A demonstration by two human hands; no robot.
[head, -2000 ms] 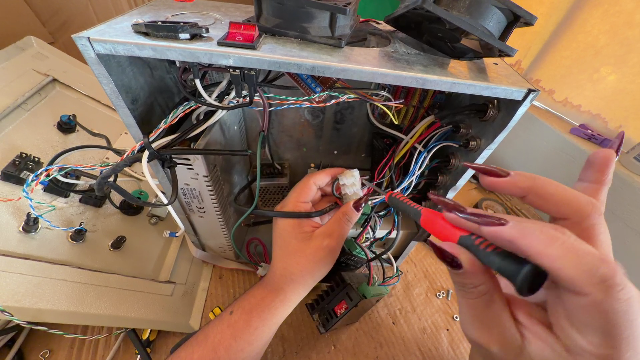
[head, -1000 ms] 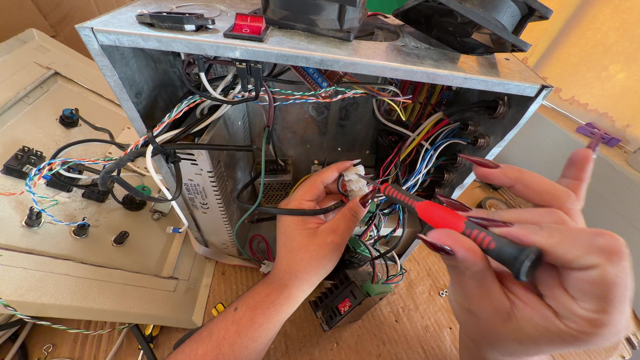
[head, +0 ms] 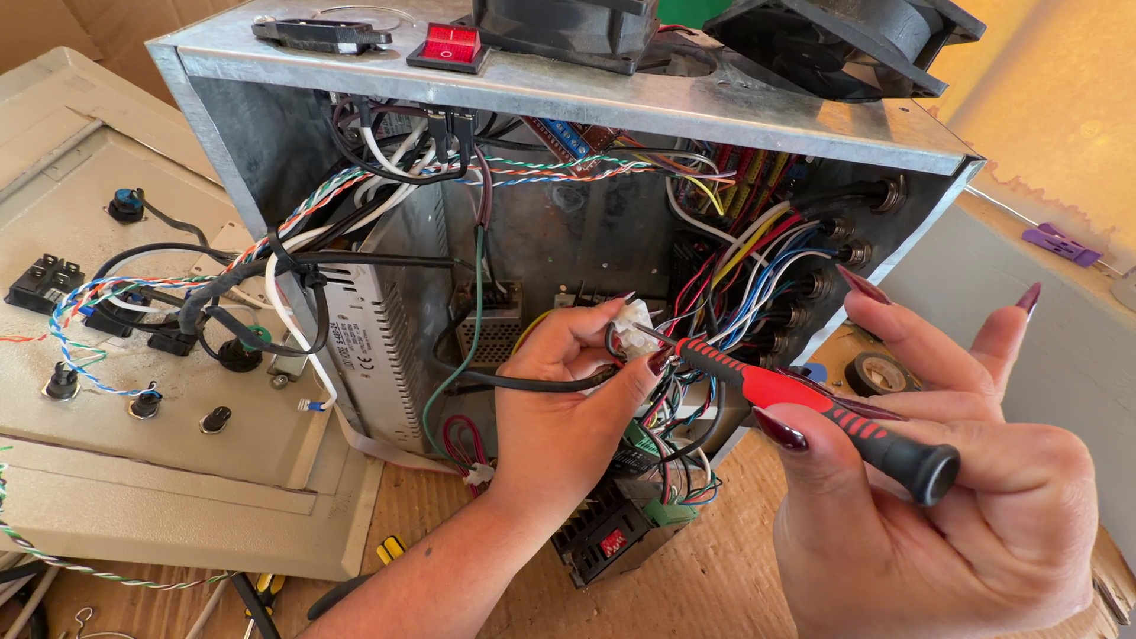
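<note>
My left hand [head: 568, 399] pinches a white terminal block [head: 633, 330] between thumb and fingers, in front of the open metal enclosure [head: 568, 98]. A black cable [head: 541, 383] runs to the block under my fingers. My right hand [head: 932, 497] holds a red and black screwdriver [head: 785, 390] by its handle, index and little fingers raised. The screwdriver's tip meets the block's right side; whether it sits in a screw is too small to tell. Colored wires [head: 754, 266] run behind the block to round connectors [head: 803, 284] in the enclosure's right wall.
A beige panel [head: 169, 444] with switches and buttons lies at left, joined by a wire bundle. A power supply [head: 377, 355] stands inside the enclosure. Cooling fans [head: 825, 44] and a red rocker switch [head: 450, 44] are on top. A black driver module [head: 612, 532] and electrical tape [head: 877, 374] lie nearby.
Both hands keep hold of the terminal block and the screwdriver. My right fingers have shifted slightly around the handle.
</note>
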